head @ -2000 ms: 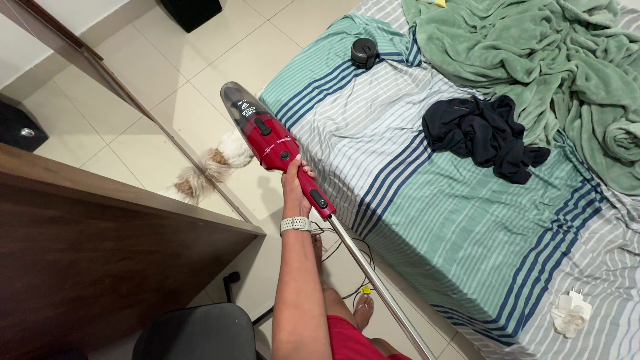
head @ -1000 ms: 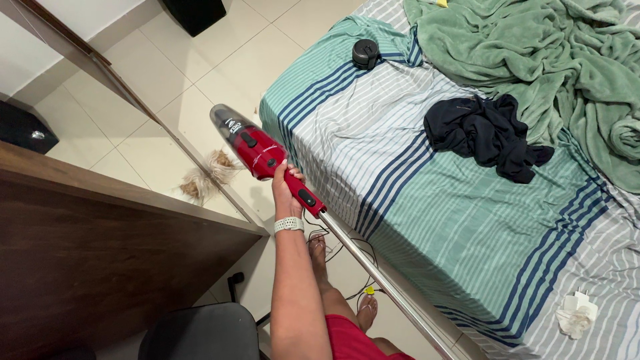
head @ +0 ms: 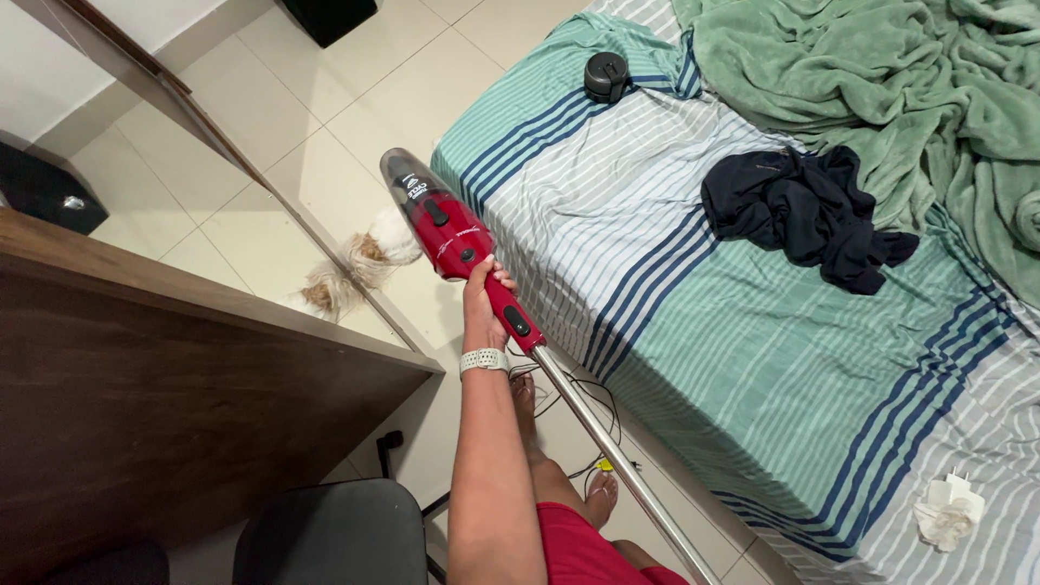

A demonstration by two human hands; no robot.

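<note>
My left hand (head: 487,296), with a pale watch strap on the wrist, is closed around the red handle of a handheld vacuum cleaner (head: 455,236). Its smoky clear dust cup points up and left, beside the bed's corner. A metal tube (head: 626,471) runs from the handle's end down to the lower right, out of view. My right hand is not in view. A fluffy white and brown dog (head: 374,256) is on the tiled floor just left of the vacuum, partly hidden by it; its reflection shows in the mirror.
The bed (head: 715,349) holds a green blanket (head: 894,106), dark clothing (head: 796,211), a black round lidded object (head: 606,77) and a white plug adapter (head: 951,504). A black cable (head: 613,406) lies near my feet. Left are a mirrored panel (head: 219,195), wooden furniture (head: 162,390) and a black chair (head: 333,532).
The vacuum's front end swung left and down, then came back up and right with my left hand still around its handle. More of the dog shows beside it than one second ago.
</note>
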